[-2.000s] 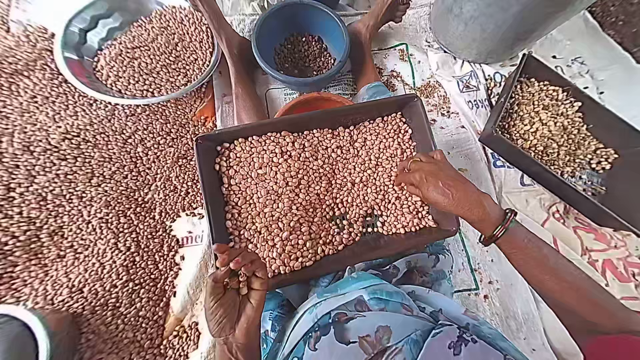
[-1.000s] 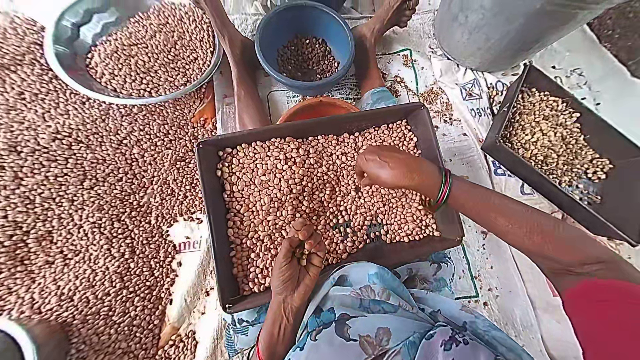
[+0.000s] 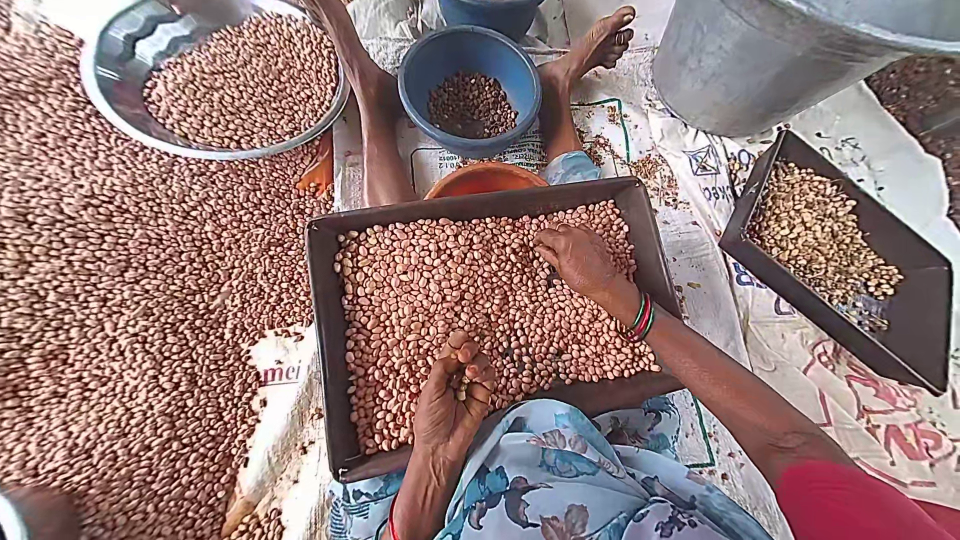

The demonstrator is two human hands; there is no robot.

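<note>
A dark rectangular tray rests across my lap, filled with pinkish-brown nuts or beans. My left hand is palm up over the tray's near edge, its fingers curled around a few small pieces. Over the right part of the tray, my right hand reaches down with its fingertips at the nuts or beans; whether a piece is pinched there cannot be seen. A small dark patch of tray bottom shows near the front edge.
A large heap of the same nuts or beans covers the left. Around the tray stand a metal basin, a blue bowl, an orange bowl, a metal bucket and a second dark tray with paler pieces. Printed sacks lie underneath.
My left hand has moved from the tray's near left corner toward its middle. My right hand has shifted about over the right part of the tray.
</note>
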